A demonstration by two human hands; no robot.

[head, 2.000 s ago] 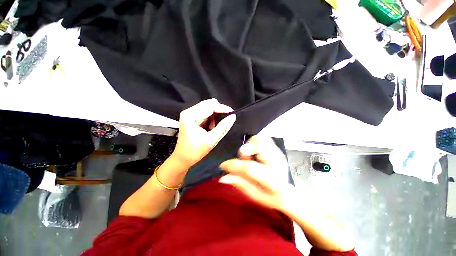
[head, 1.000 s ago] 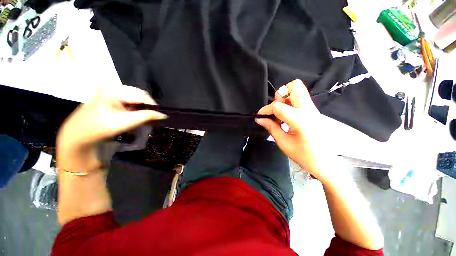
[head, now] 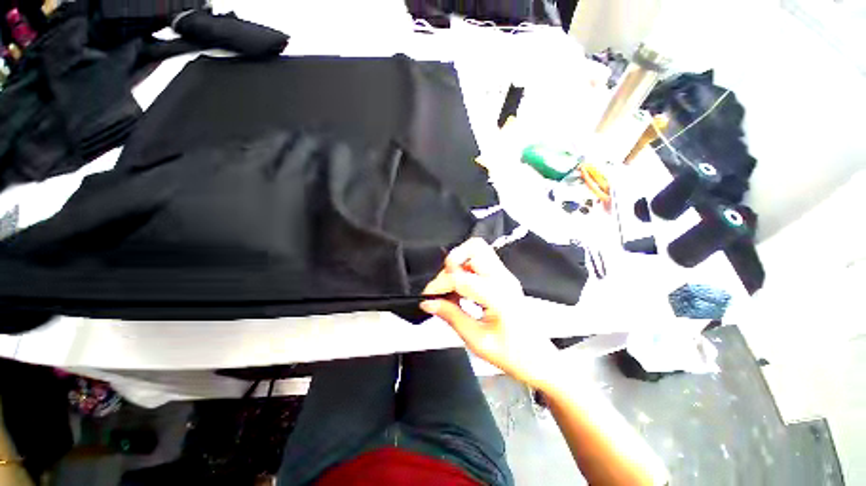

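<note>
A large black garment [head: 237,204] lies over the white table, with its near edge drawn out straight to the left along the table front. My right hand [head: 472,302] pinches the folded edge [head: 380,303] between thumb and fingertips at its right end. A silvery band shows on a finger. No needle or thread can be made out. My left hand is outside the picture; only a sliver of forearm with the gold bangle shows at the lower left edge. Broken white streaks mark the cloth right of my right hand.
A green packet [head: 549,161], an orange-handled tool [head: 596,182] and small dark items lie right on the white table [head: 190,342]. Black cone-like pieces [head: 698,237] and a blue textured item [head: 700,301] are at far right. More dark cloth [head: 57,104] is at upper left.
The view has shifted and shows more of the table. My left hand has moved out of the picture to the left, and the edge is stretched longer. My right hand still pinches it.
</note>
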